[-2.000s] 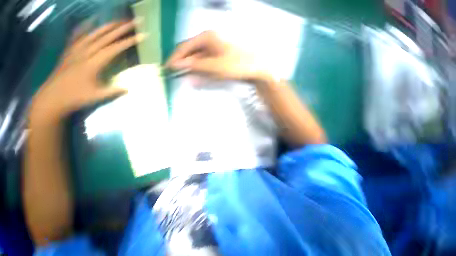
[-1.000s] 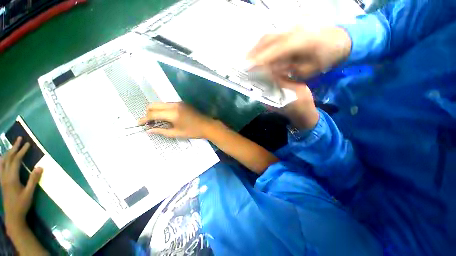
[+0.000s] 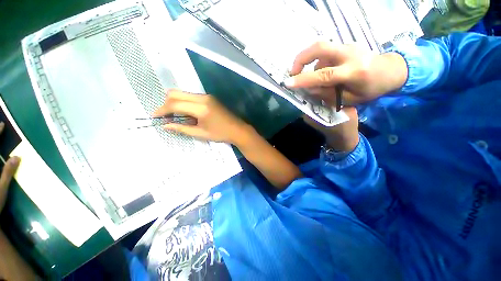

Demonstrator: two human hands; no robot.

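Note:
A large white panel (image 3: 88, 104) with a grey dot band and dark rectangles near two corners lies in front of me. My right hand (image 3: 192, 118) rests on it, closed around thin dark tweezers (image 3: 145, 119) whose tips point left over the panel. My left hand (image 3: 6, 170) is cut off by the left edge; only part of the fingers and forearm show, at a white strip (image 3: 49, 200) with a dark end. What the left fingers do there is mostly out of the picture.
At the right, a neighbouring worker in a blue smock (image 3: 434, 142) holds up another white panel (image 3: 263, 33) with a dark slim tool in the hand. More panels (image 3: 384, 22) lie at the top right. Green bench surface (image 3: 220, 82) shows between the two panels.
The view has shifted so the left hand and strip are now further out at the left edge. The neighbour's hand now shows clearly. My right hand stays on the panel with the tweezers.

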